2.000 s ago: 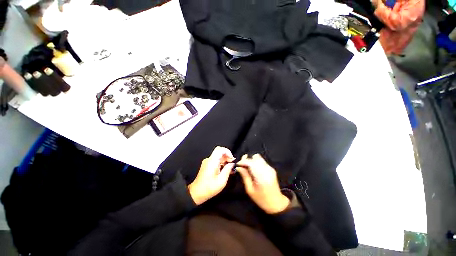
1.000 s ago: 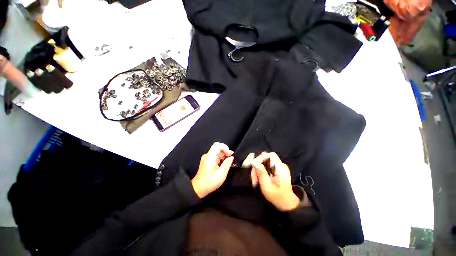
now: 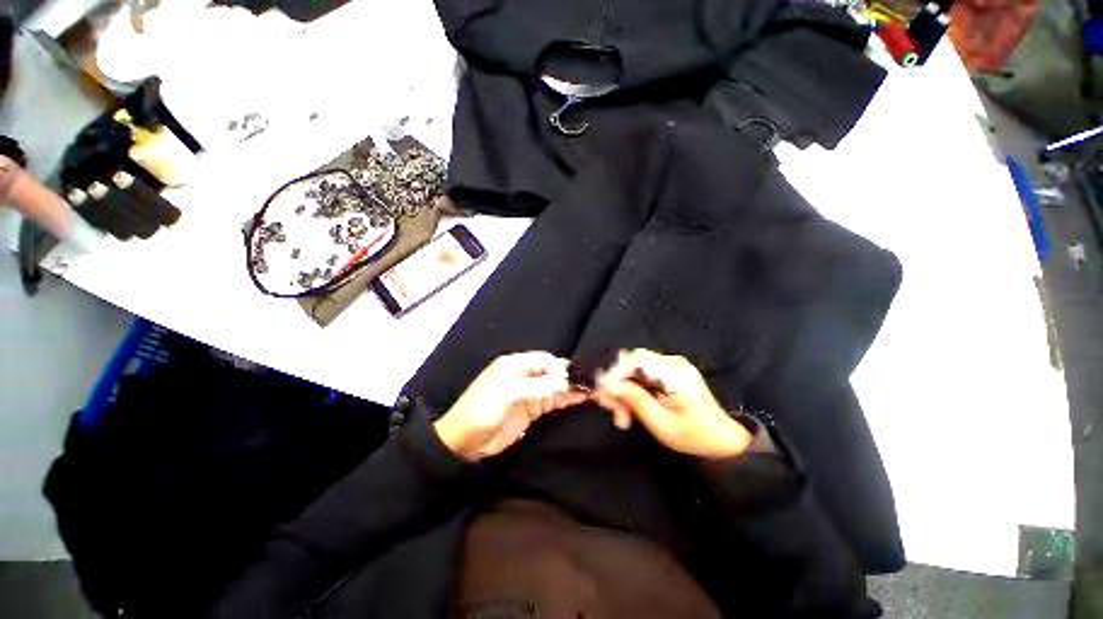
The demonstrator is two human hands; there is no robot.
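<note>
A black garment (image 3: 714,278) lies on the white table, its near part at my hands. My left hand (image 3: 508,405) pinches the black cloth at its edge, fingers closed around it. A small dark shiny thing, perhaps a button (image 3: 581,377), shows between the two hands. My right hand (image 3: 671,405) is close beside it on the right, fingertips bent together and slightly blurred. A needle or thread cannot be made out between the fingers.
An oval tray (image 3: 250,248) of loose buttons and a button pile (image 3: 405,179) lie on brown cloth (image 3: 321,305), beside a phone (image 3: 432,271). More black garments (image 3: 508,133) with a hanger hook (image 3: 569,119) lie beyond. Red spool (image 3: 898,44) at far right. Person in orange (image 3: 992,30) behind.
My right hand first moved away from my left, then came back close to it. My left hand has turned flatter. The pale thread squiggle on the garment's right no longer shows. The view has shifted slightly.
</note>
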